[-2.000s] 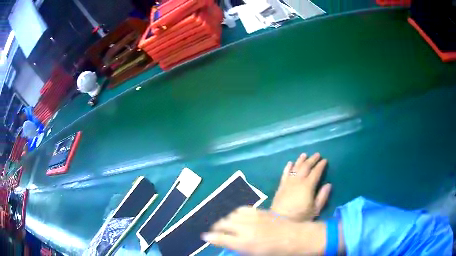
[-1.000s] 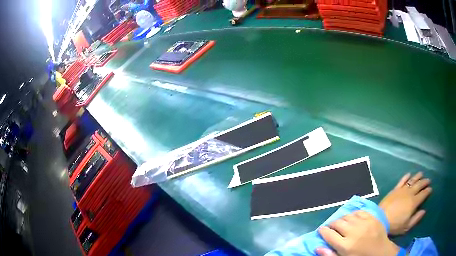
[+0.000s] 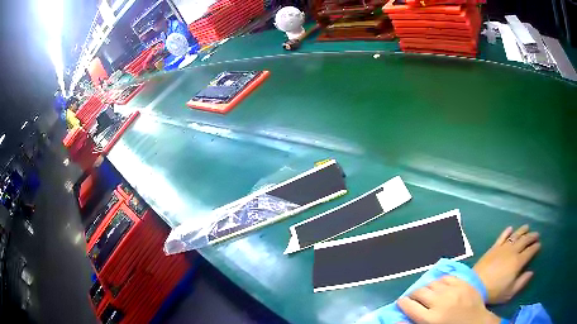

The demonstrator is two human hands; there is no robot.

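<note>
My left hand (image 3: 507, 262), with a ring on one finger, lies palm down on the green bench at the lower right, fingers apart and empty. My right hand (image 3: 450, 300) crosses over my left forearm, its bent fingers on the light blue left sleeve (image 3: 436, 273); its palm side is hidden. A wide black adhesive sheet (image 3: 389, 253) on white liner lies just left of my left hand. A narrower black strip (image 3: 341, 220) with a white end lies beyond it. A third black strip (image 3: 310, 186), partly in shiny clear plastic (image 3: 250, 215), lies further left.
An open laptop base (image 3: 224, 87) sits on a red-orange tray (image 3: 223, 109) across the bench. Stacked red trays (image 3: 436, 28) and white pieces (image 3: 534, 44) line the far edge. More trays (image 3: 142, 259) stand below the bench's left edge. A person in blue is far left.
The view first swung left, then shifted slightly. My right hand has gone from over my left wrist onto the left sleeve, which now shows near the wrist. My left hand stays on the bench.
</note>
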